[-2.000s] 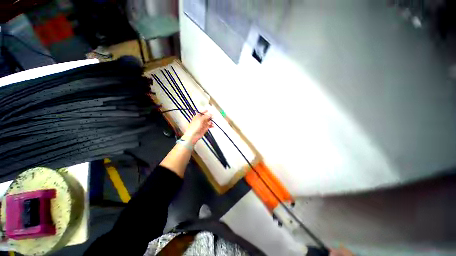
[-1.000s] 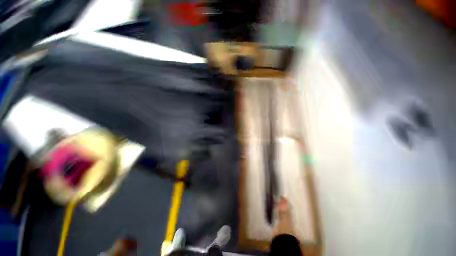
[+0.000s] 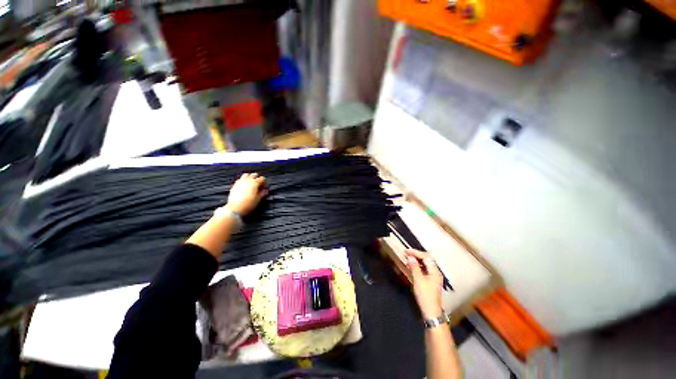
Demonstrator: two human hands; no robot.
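A wide pile of long black straps [image 3: 319, 203] lies across the white table. My left hand [image 3: 246, 194] rests on top of the pile near its middle, fingers bent down; whether it grips a strap cannot be told. My right hand [image 3: 424, 268] is over the shallow tray [image 3: 463, 270], right of the pile, with thumb and fingers close together. A thin pale line runs near its fingertips; whether it holds anything is unclear. A magenta block [image 3: 294, 302] with a black insert sits on a cream speckled disc [image 3: 267, 326] in front of the pile.
A grey-brown cloth [image 3: 228, 314] lies left of the disc. Several straps [image 3: 411, 235] lie in the tray beside the white machine wall [image 3: 519, 222]. An orange guard [image 3: 515, 320] is low at the right. An orange box [image 3: 474, 26] hangs at the top. Another white table [image 3: 148, 118] stands behind left.
The view has swung back over the pile and disc. My left hand has moved from the tray area onto the pile. The long strap stretched between my hands two seconds ago is gone from them.
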